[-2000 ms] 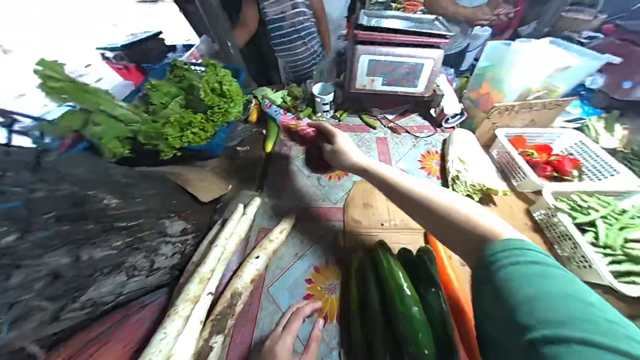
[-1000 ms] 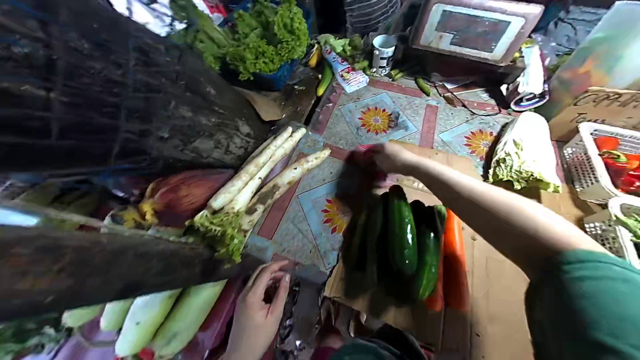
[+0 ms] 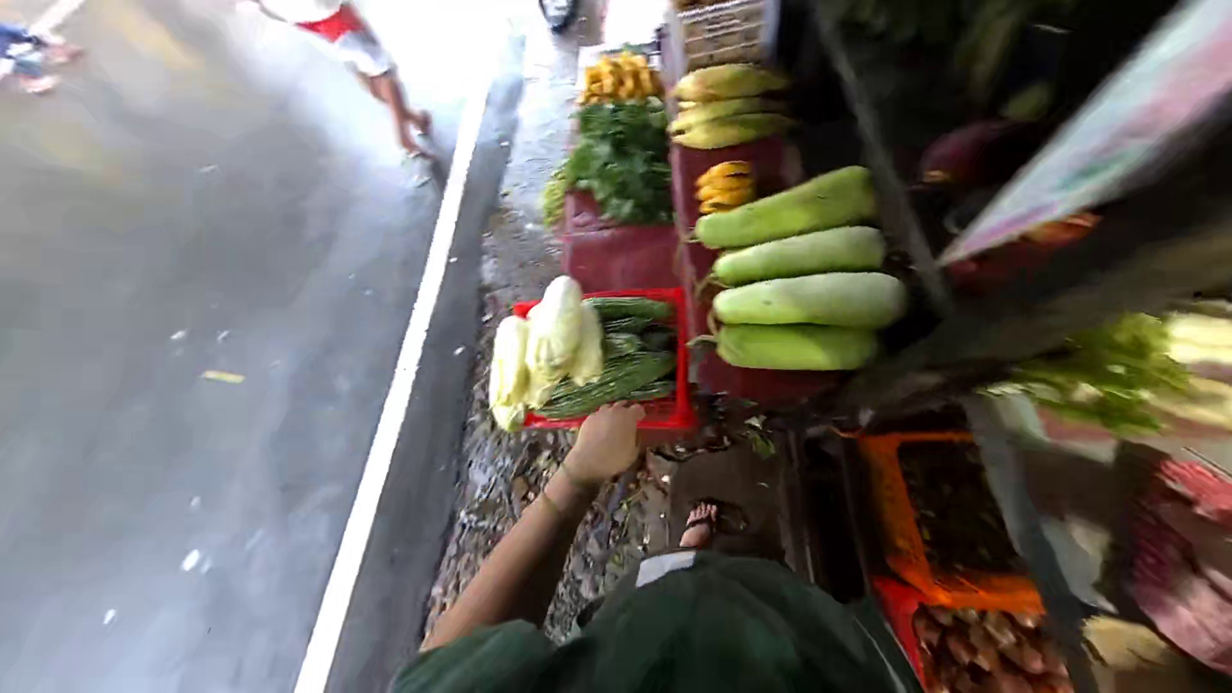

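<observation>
My left hand (image 3: 608,445) is at the near rim of a red plastic crate (image 3: 681,361), its fingers curled over the edge. Pale, elongated cabbages (image 3: 556,332) lie at the crate's left side, some over its rim. Beside them, dark green ridged vegetables (image 3: 621,375) fill the right part. Just right of the crate, several pale green bottle gourds (image 3: 808,299) rest in a row on a dark red surface. My right hand is out of view.
Leafy greens (image 3: 621,159) and yellow bananas (image 3: 727,185) lie farther along the stall. A wooden post (image 3: 1059,279) slants in at right, above orange crates (image 3: 900,510). A wet road with a white line (image 3: 404,356) runs at left, where a person's legs (image 3: 390,91) show.
The view has swung from the table to the roadside. My left hand, open over the table's near edge earlier, is now at the red crate. My right hand has left view.
</observation>
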